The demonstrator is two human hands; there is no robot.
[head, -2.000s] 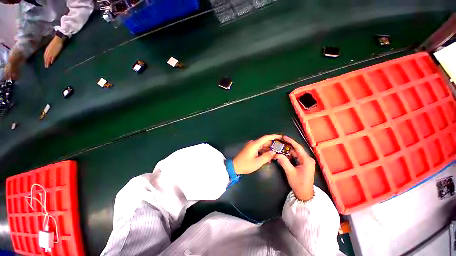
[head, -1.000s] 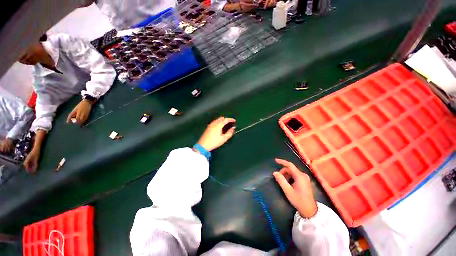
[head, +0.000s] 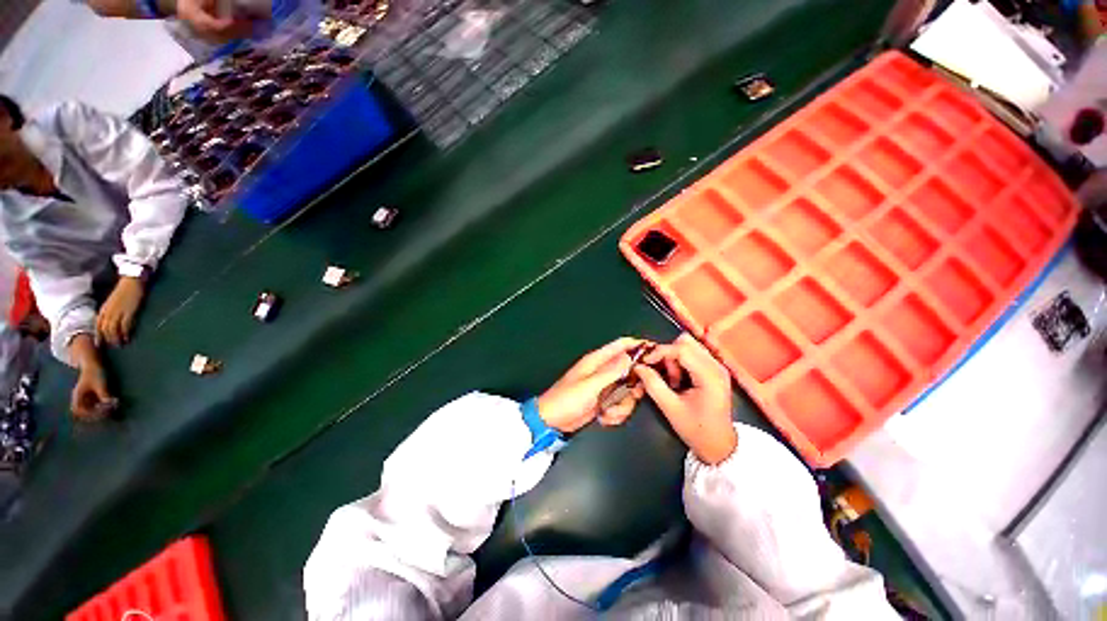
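My left hand [head: 597, 386], with a blue wrist strap [head: 539, 429], holds a small dark module [head: 622, 391] over the green bench in front of my body. My right hand [head: 698, 394] touches the module's upper edge with pinched fingertips; whether it holds a separate small part cannot be told. The fingers cover much of the module. An orange-red component tray [head: 859, 265] lies just right of my hands, with one dark square module [head: 658, 248] in its near-left corner pocket.
Several small modules lie spaced along the green belt [head: 486, 261]. Across it are a blue bin [head: 318, 155], a grey grid tray [head: 467, 61] and people in white coats. A second orange-red tray [head: 164, 588] is at the lower left. A white machine base [head: 959, 455] is right.
My left hand has come back from the belt with the dark module, and my right hand has closed in onto it. The camera view has shifted; the modules on the belt appear further left.
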